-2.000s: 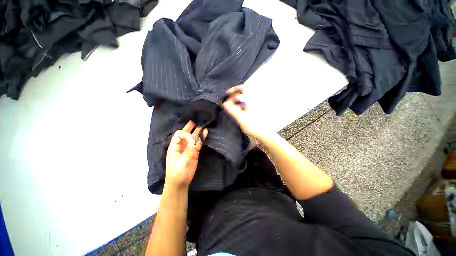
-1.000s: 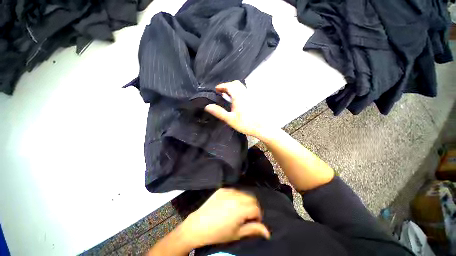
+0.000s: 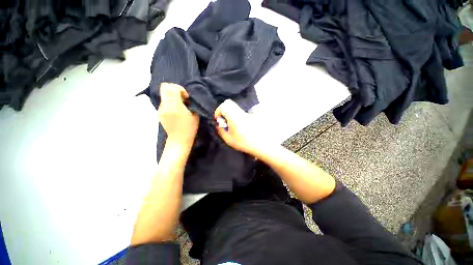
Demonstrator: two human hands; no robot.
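Dark pinstripe trousers or shorts [image 3: 233, 52] lie bunched on the white table, their near part close to my black clothing. My left hand [image 3: 177, 111] grips a bunched fold of the cloth at the garment's left middle. My right hand [image 3: 233, 124] is closed at the right side of the same gathered cloth, around a small white and purplish tool [image 3: 222, 123], perhaps thread snips, mostly hidden by the fingers. Whether the right fingers also pinch cloth cannot be told.
A dark garment pile [image 3: 67, 31] with a few thin white lines lies at the far left. Another dark pile [image 3: 384, 52] hangs over the table's right edge. The white tabletop [image 3: 67, 155] has a blue edge. Speckled floor, boxes and a plastic bag [image 3: 436, 251] are at right.
My left hand has moved from near my body up onto the garment and taken hold of cloth. My right hand has closed and moved slightly nearer. The middle cloth is now gathered up.
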